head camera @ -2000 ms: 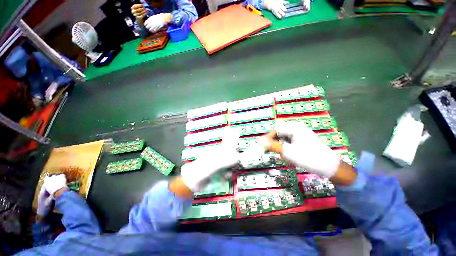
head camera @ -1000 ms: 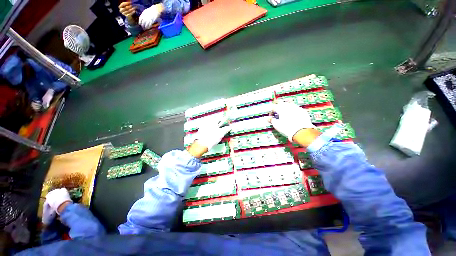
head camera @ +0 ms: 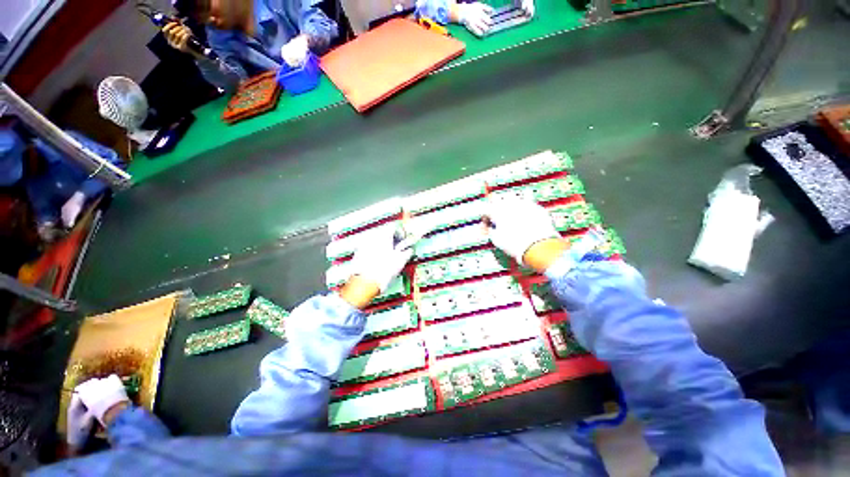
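Observation:
Circuit boards [head camera: 496, 370] lie in three columns on a red carrier [head camera: 580, 365]. Several boards in the left column and at the back of the middle one have pale faces [head camera: 380, 401]. My left hand [head camera: 377, 259], in a white glove, is over the left column, its fingertips near the left end of a pale-faced middle-column board [head camera: 452, 240]. My right hand [head camera: 522, 226], gloved with bare fingertips, is over the right end of that board and part of the right column. Whether either hand grips anything is hidden by the fingers and blur.
Loose boards [head camera: 218, 337] lie left of the carrier, beside a neighbour's tan sheet [head camera: 118, 337] and gloved hands. A white wrapped pack [head camera: 727, 233] and black parts tray [head camera: 809, 175] lie right. Across the line are orange-red sheets [head camera: 391, 61], a blue bin [head camera: 299, 74] and workers.
From over the middle of the carrier, my hands have moved apart and back, to either side of a middle-column board. The view has shifted; the worker opposite now holds up a dark tool.

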